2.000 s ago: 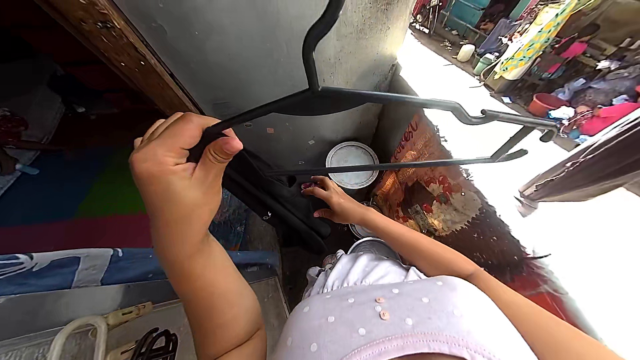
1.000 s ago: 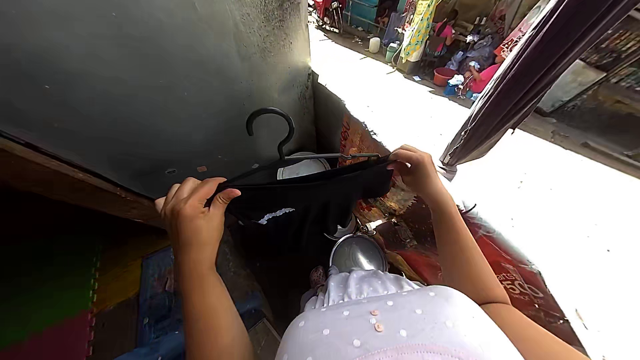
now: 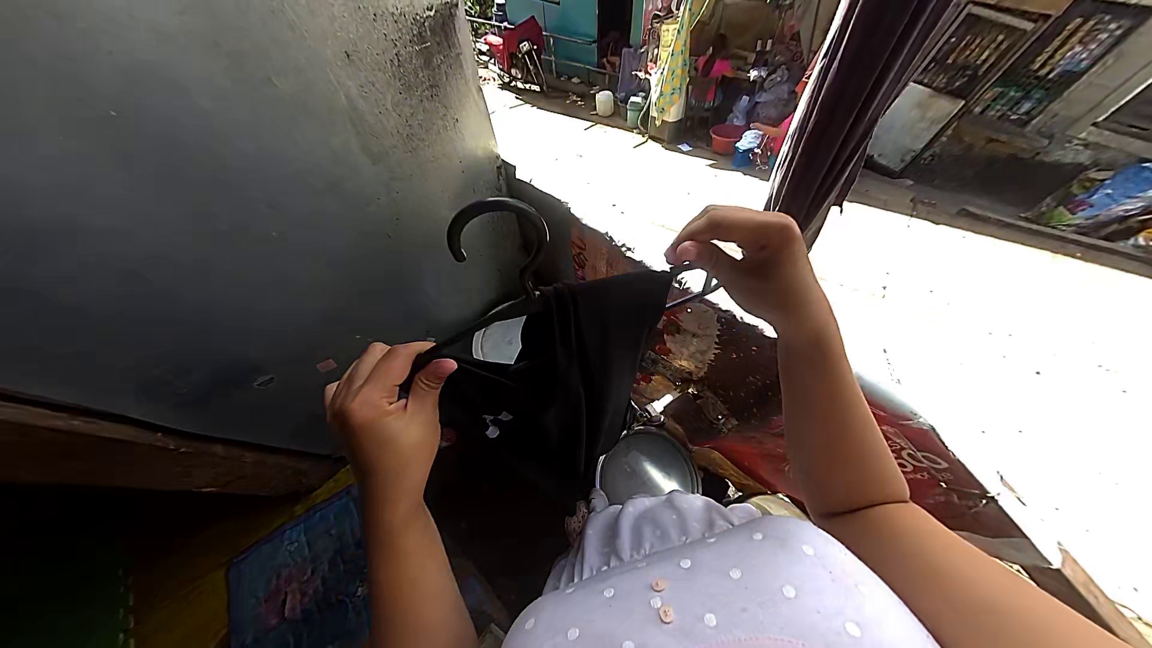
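A black garment (image 3: 576,378) hangs between my two hands, draped over a black plastic hanger (image 3: 499,209) whose hook stands up above the cloth. My left hand (image 3: 387,396) pinches the left end of the garment and hanger between thumb and fingers. At the right end, my right hand (image 3: 742,261) has thumb and fingertips on the garment's edge, beside the hanger's bare arm tip. Through a gap below the hanger's left arm a pale round lid shows. Folds of cloth hide most of the hanger's lower part.
A grey wall (image 3: 225,198) rises at the left. Below the garment is a round metal lid (image 3: 648,463). A dark curtain (image 3: 837,108) hangs at the upper right. Across the sunlit street are people, a red basin (image 3: 727,138) and a motorcycle (image 3: 517,49).
Two seconds ago the hanger was bare in my left hand and my right hand was low at the black cloth. Now the cloth is on the hanger, and my right hand is at its right end.
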